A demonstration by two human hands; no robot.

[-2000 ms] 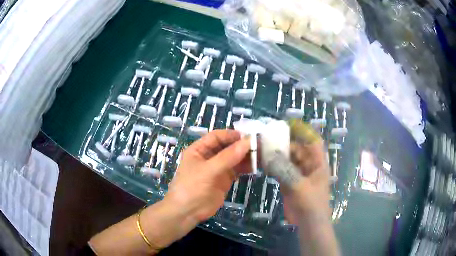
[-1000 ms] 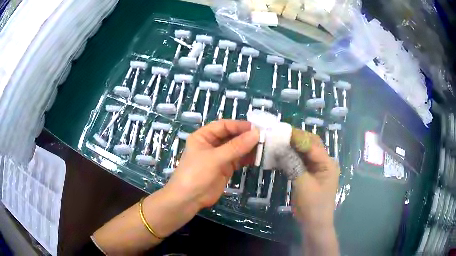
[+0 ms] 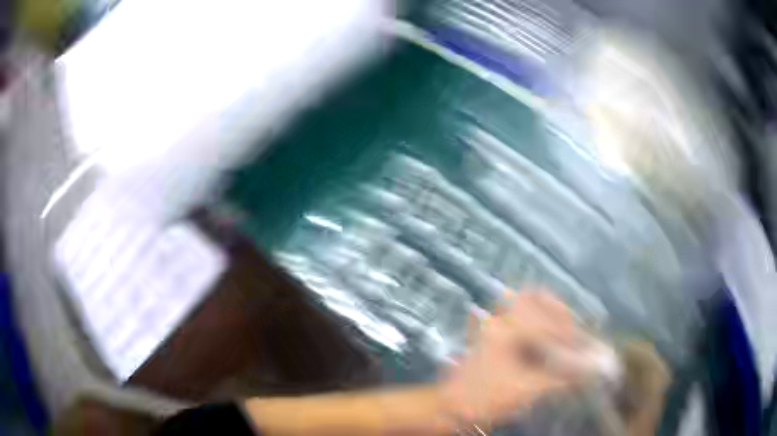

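Observation:
The view is strongly blurred. My left hand (image 3: 520, 358) is at the lower right, fingers bent toward my right hand. My right hand (image 3: 645, 383) is a small blurred patch at its right, partly hidden. A white blur (image 3: 596, 359) lies between them at the fingertips; its shape and which hand grips it cannot be told. The clear tray (image 3: 375, 328) lies on the green mat beyond my left hand. Its rows of T-shaped parts (image 3: 477, 226) show only as grey-white streaks.
The tall white tray stack (image 3: 204, 77) fills the upper left. A single white tray (image 3: 136, 272) is below it. The green mat (image 3: 341, 145) shows between stack and clear tray. The clear bag with cream blocks (image 3: 639, 128) is at the upper right, near a blue edge (image 3: 494, 60).
The view has swung left, so the tray stack takes up more of the picture. Both hands now appear farther right and lower, and everything is much more blurred.

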